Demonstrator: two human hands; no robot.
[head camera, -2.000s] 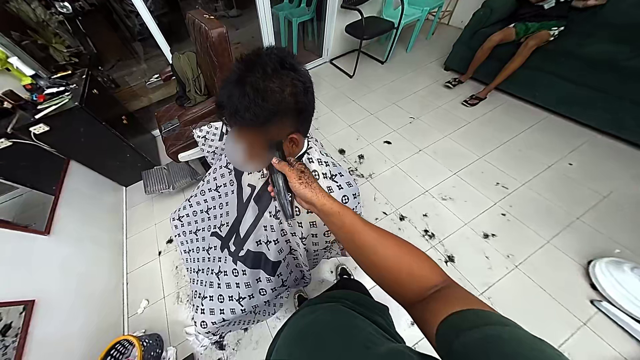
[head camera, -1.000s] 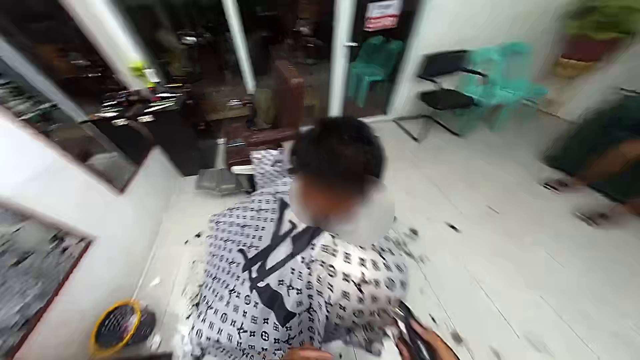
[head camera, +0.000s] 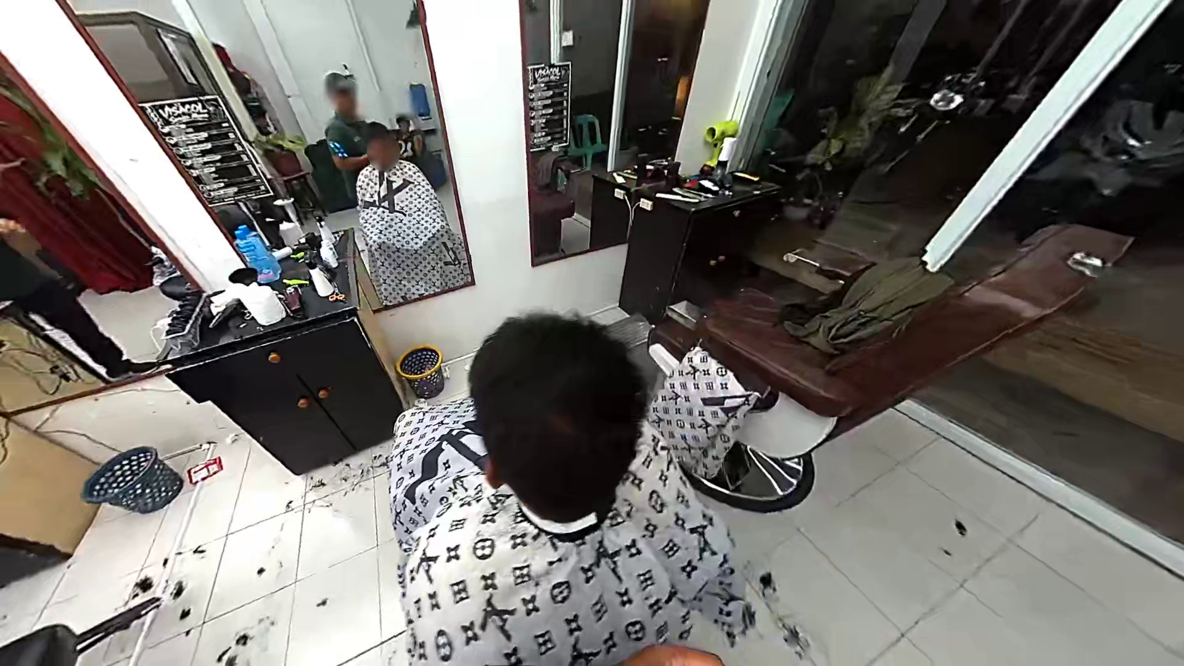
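Note:
A person with short dark hair (head camera: 560, 416) sits with their back to me, draped in a white barber's cape (head camera: 546, 583) with a black pattern. A white strip circles the neck under the cape's collar. At the bottom edge, only a small part of a hand, seemingly my right hand (head camera: 671, 658), shows against the lower cape; its fingers and anything in it are cut off. My left hand is out of view. The hair clipper is not visible. A wall mirror (head camera: 384, 176) reflects the caped person and someone in a dark green shirt standing close behind.
A black cabinet (head camera: 296, 388) with bottles and tools stands ahead left, a second black counter (head camera: 671, 250) further right. Plastic baskets (head camera: 134, 481) stand on the floor. A brown reclining barber chair (head camera: 888, 361) is at the right. Cut hair lies on the white tiles.
The view has swung far left, from the seated person's front and side to behind them. The clipper, in my right hand before, has left the view. My left hand, partly visible a second ago, is gone too.

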